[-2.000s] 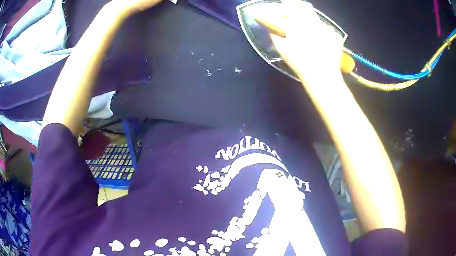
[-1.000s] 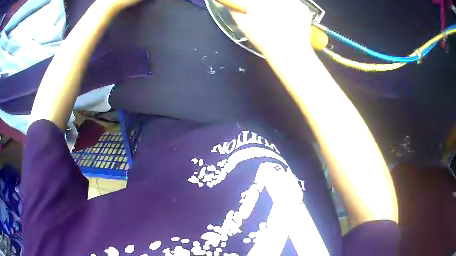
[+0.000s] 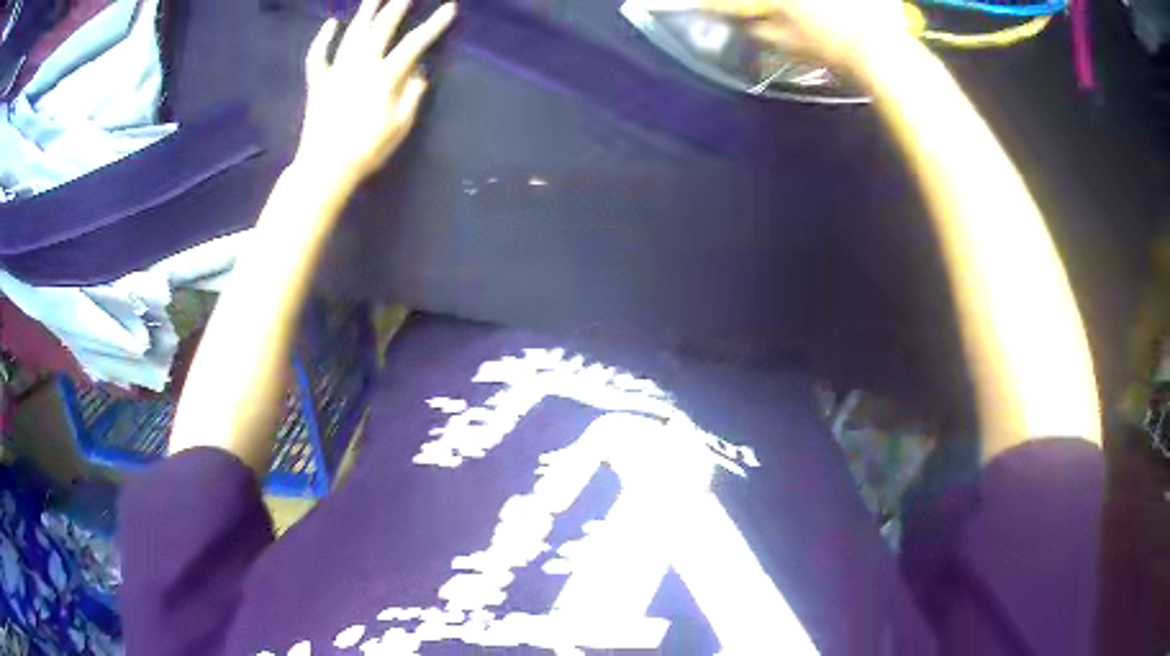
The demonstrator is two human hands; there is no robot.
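Observation:
A dark purple fabric strip [image 3: 584, 71] lies slantwise on the dark pressing table [image 3: 513, 250], from top centre toward the iron. My left hand [image 3: 366, 83] is flat with fingers spread at the strip's upper left end; whether a fingertip touches it is unclear. My right hand [image 3: 821, 23] is overexposed and partly cut off by the top edge; it is on the steam iron [image 3: 719, 49], its grip partly hidden. The iron's pointed tip faces left, beside the strip. Its far side is out of the picture.
Dark strips [image 3: 128, 192] lie over crumpled pale blue-grey pieces [image 3: 109, 327] at the left edge. A blue crate [image 3: 314, 410] is below the table. Blue and yellow lines [image 3: 988, 32] run right from the iron. A pink ribbon [image 3: 1084, 51] hangs at top right.
My left hand has come down into view with fingers spread. The iron has shifted right since one second ago and is turned. More of the purple strip shows. The view has shifted slightly.

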